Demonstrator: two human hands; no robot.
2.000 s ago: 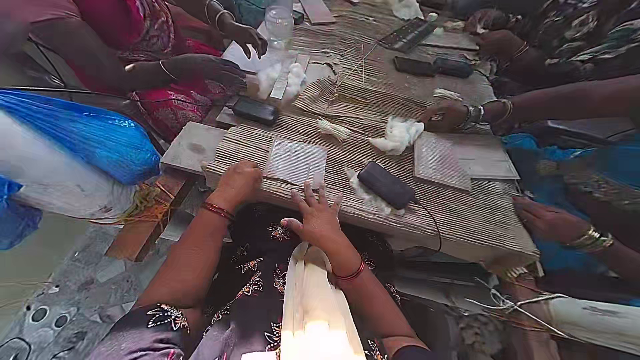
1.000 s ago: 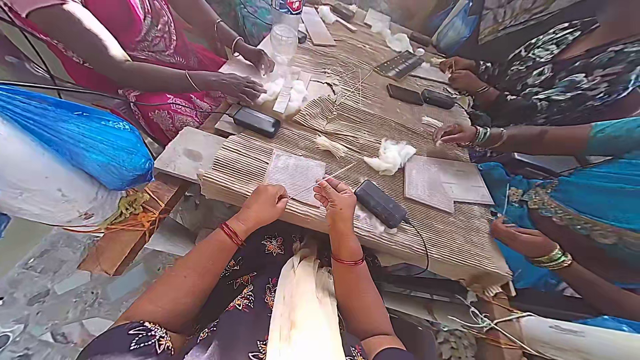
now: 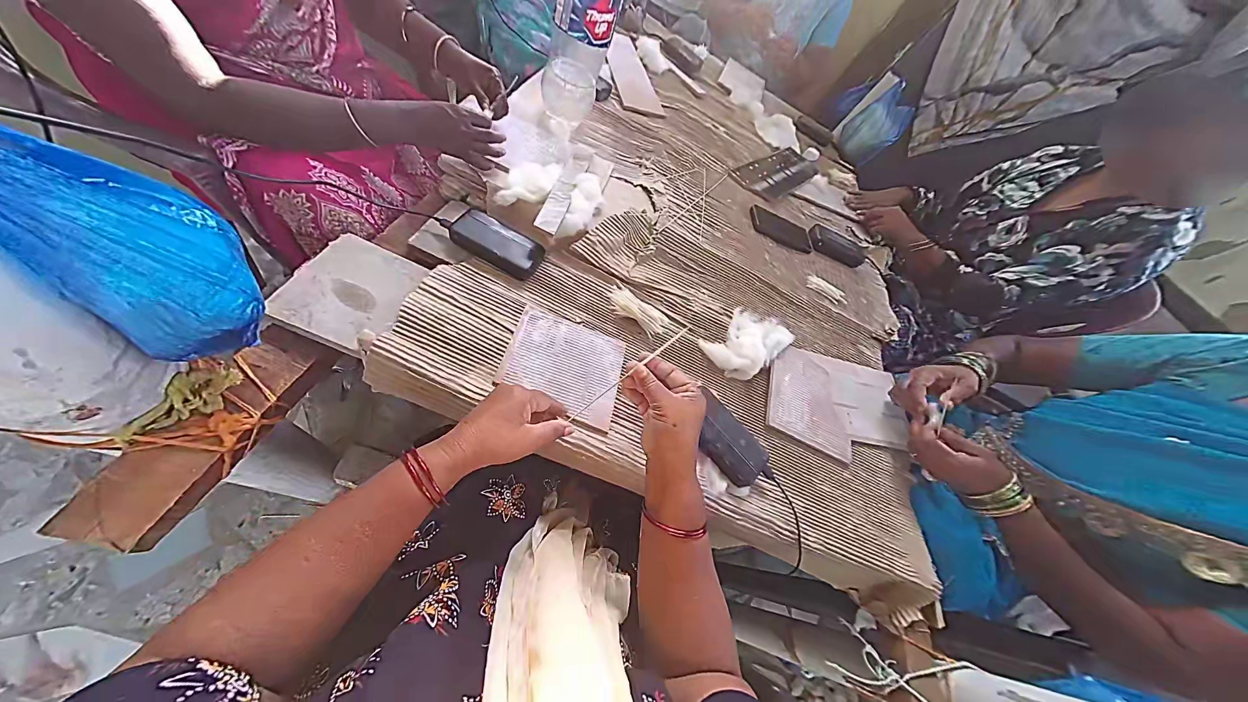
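Note:
A thin pale stick (image 3: 614,382) slants between my hands above a square textured plate (image 3: 564,363) on the corrugated cardboard table cover. My right hand (image 3: 665,395) pinches the stick, whose upper end sticks out past the fingers. At its lower end my left hand (image 3: 512,424) has thumb and fingertips together. Beyond the plate lies a bundle of white cotton wicks (image 3: 639,310). White cotton wool (image 3: 747,343) sits right of the bundle. A black box-shaped device (image 3: 729,437) with a cable lies beside my right hand.
Co-workers' hands (image 3: 941,429) hold something small at the right; others (image 3: 468,127) work at the upper left. A clear plastic bottle (image 3: 570,83), a black device (image 3: 495,244), a phone (image 3: 780,229) and another textured plate (image 3: 811,403) rest on the corrugated cardboard (image 3: 838,517).
My hands lay flat near the plate two seconds ago; they have since come up with the thin stick between them. The co-worker's hands at right have come together.

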